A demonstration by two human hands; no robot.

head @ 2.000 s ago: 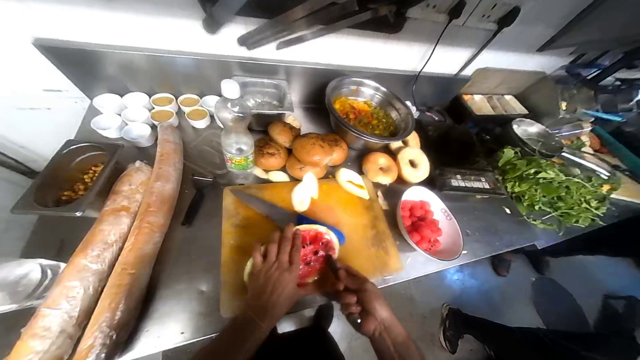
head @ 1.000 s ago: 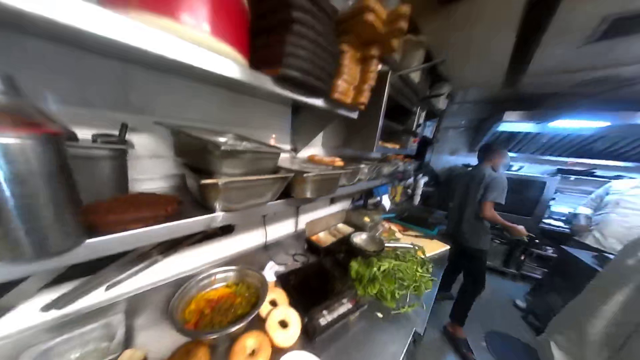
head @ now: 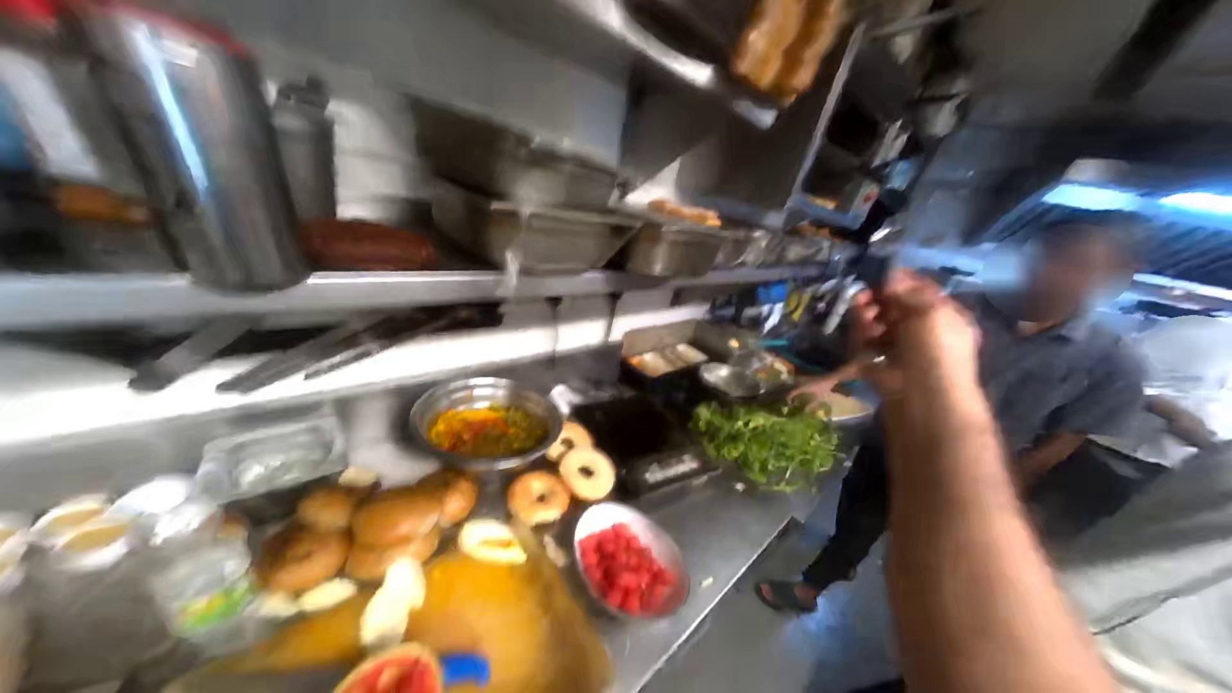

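Note:
My right hand [head: 910, 327] is raised at the end of my outstretched arm, its fingers curled; something dark seems to be at the fingers, but blur hides what it is. My left hand is out of view. A cut watermelon piece [head: 393, 671] lies at the bottom edge, beside the blue knife handle [head: 465, 668], on the yellow cutting board [head: 500, 616]. A bowl of red fruit cubes [head: 628, 568] stands right of the board. Behind the board are bread buns [head: 395, 518] and bagels [head: 587, 474].
A metal bowl of chopped vegetables [head: 486, 423] stands near the wall, with leafy greens [head: 767, 443] farther right. Steel pans [head: 553, 236] sit on a shelf [head: 404, 287] above. A person [head: 1039, 385] stands beyond my arm. A plastic bottle [head: 202, 577] is at left.
My right hand has gone from the watermelon two seconds ago to a raised position at right; my left hand has left view. The view has swung up and right. The person is nearer.

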